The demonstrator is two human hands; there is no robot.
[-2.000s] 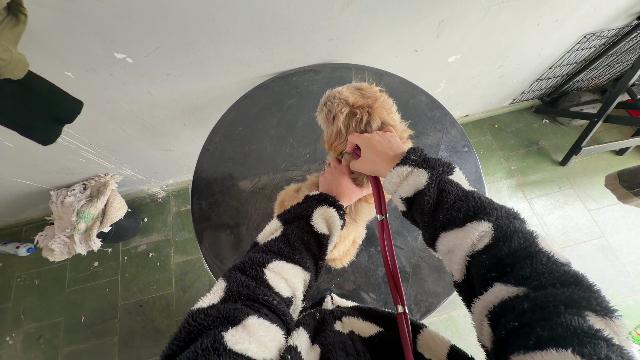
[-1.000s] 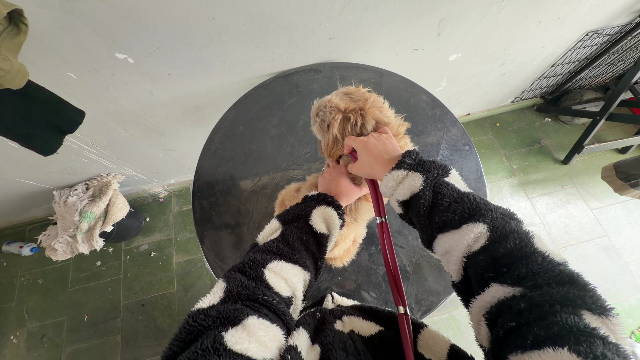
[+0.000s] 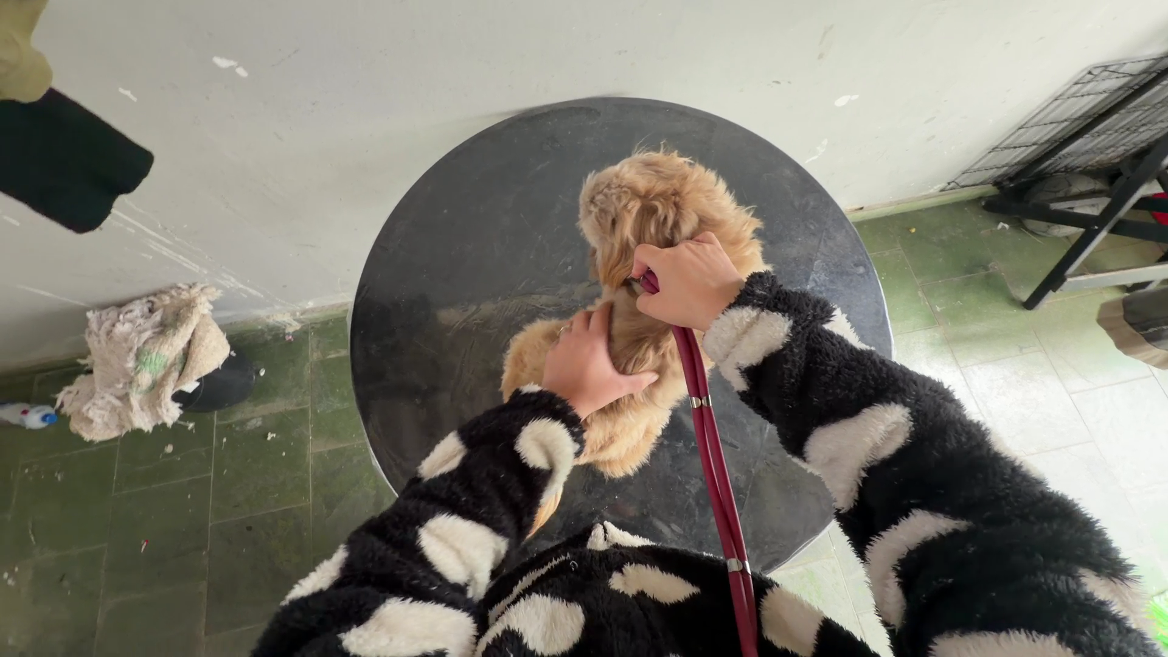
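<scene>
A tan, fluffy dog (image 3: 662, 196) is on a round black table (image 3: 456, 246), its head toward the wall. My right hand (image 3: 689, 278) is closed at the dog's neck, gripping a dark red leash (image 3: 716, 465) near its upper end. The doubled leash runs down from there across my lap, with metal clips around it. My left hand (image 3: 593, 360) lies on the dog's back with thumb and fingers spread. Both of my arms are in black fleece sleeves with white spots.
At the left, a frayed cream cloth (image 3: 151, 360) hangs over a dark round object (image 3: 224, 383), beside a bottle (image 3: 27, 415). A black folding frame (image 3: 1095, 214) and a wire panel (image 3: 1031, 123) lean at the right. The pale wall (image 3: 511, 55) stands close behind the table.
My left hand has moved from the dog's neck, beside my right hand, down onto its back, and its fingers have spread. My right hand stays at the neck.
</scene>
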